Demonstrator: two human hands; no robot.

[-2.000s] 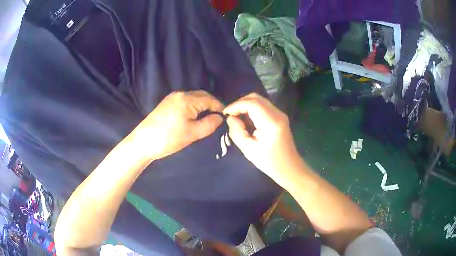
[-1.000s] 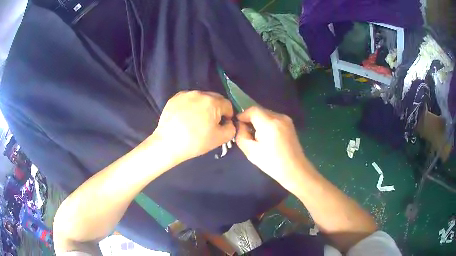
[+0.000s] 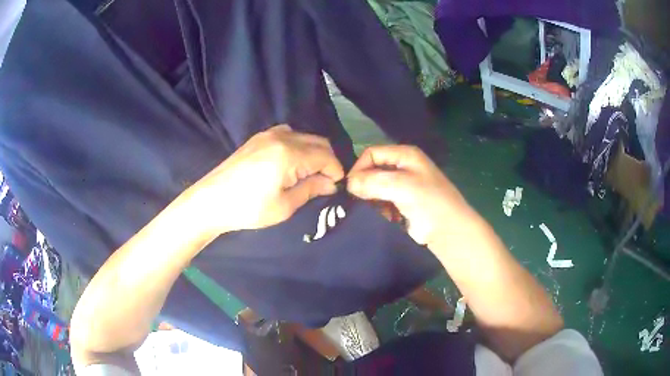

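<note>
A large navy garment (image 3: 132,154) spreads across the left and middle of the view, with a sleeve at its right side. A white curved motif (image 3: 328,222) shows on it just below my hands. My left hand (image 3: 286,176) pinches the garment's cloth between thumb and fingers. My right hand (image 3: 397,183) pinches the same small dark spot from the right, its fingertips nearly touching the left ones. What lies between the fingertips is too small to tell.
Green floor (image 3: 485,279) with white scraps (image 3: 555,250) lies to the right. A white-framed stool (image 3: 529,89) under purple cloth stands at the upper right, beside a pale and dark heap (image 3: 624,95). A green sack (image 3: 419,37) is at the top. A white box (image 3: 187,354) is at the bottom.
The white motif shows more fully below my hands. My right hand's fingers have turned flatter over the cloth, and the garment's upper part has shifted up, its neck label out of view.
</note>
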